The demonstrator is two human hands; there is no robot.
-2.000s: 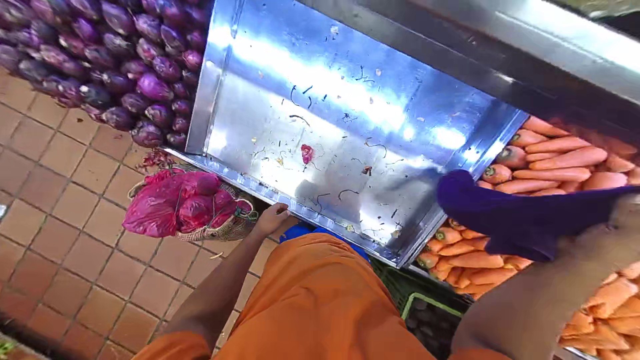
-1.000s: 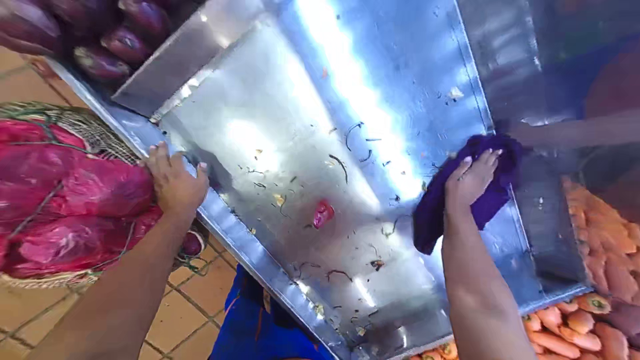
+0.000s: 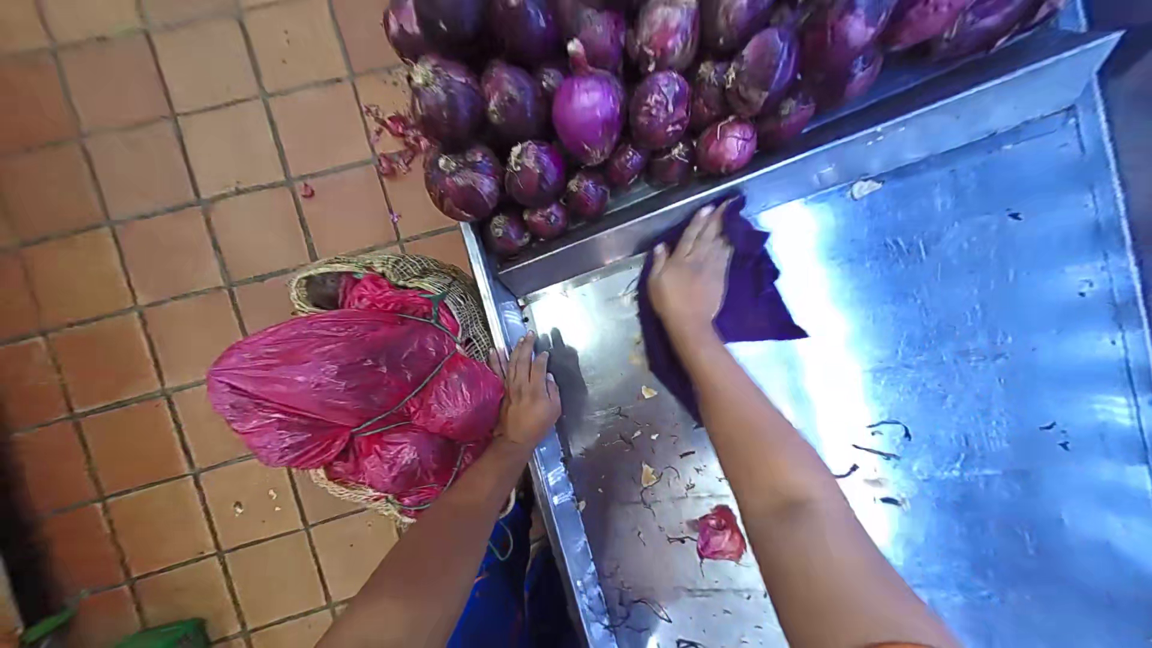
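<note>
My right hand (image 3: 695, 270) lies flat on a dark purple cloth (image 3: 751, 288), pressing it against the metal divider and floor of a steel display tray (image 3: 972, 360). Part of the cloth is hidden under the hand and forearm. My left hand (image 3: 529, 391) rests on the tray's near rim, beside a pink plastic bag (image 3: 333, 378), holding nothing visible. A pink-red scrap of onion skin (image 3: 720, 534) and dark stringy bits lie scattered on the tray floor.
Red onions (image 3: 588, 115) are piled beyond the metal divider (image 3: 810, 171). The pink bag, tied with green string, sits on a woven mesh sack (image 3: 441, 274) against the tray. Terracotta floor tiles (image 3: 162, 360) and onion skins (image 3: 396, 135) lie to the left.
My right hand has moved with the cloth from the tray's carrot side to the divider by the onions. My left hand stays on the rim. The view has turned toward the onions.
</note>
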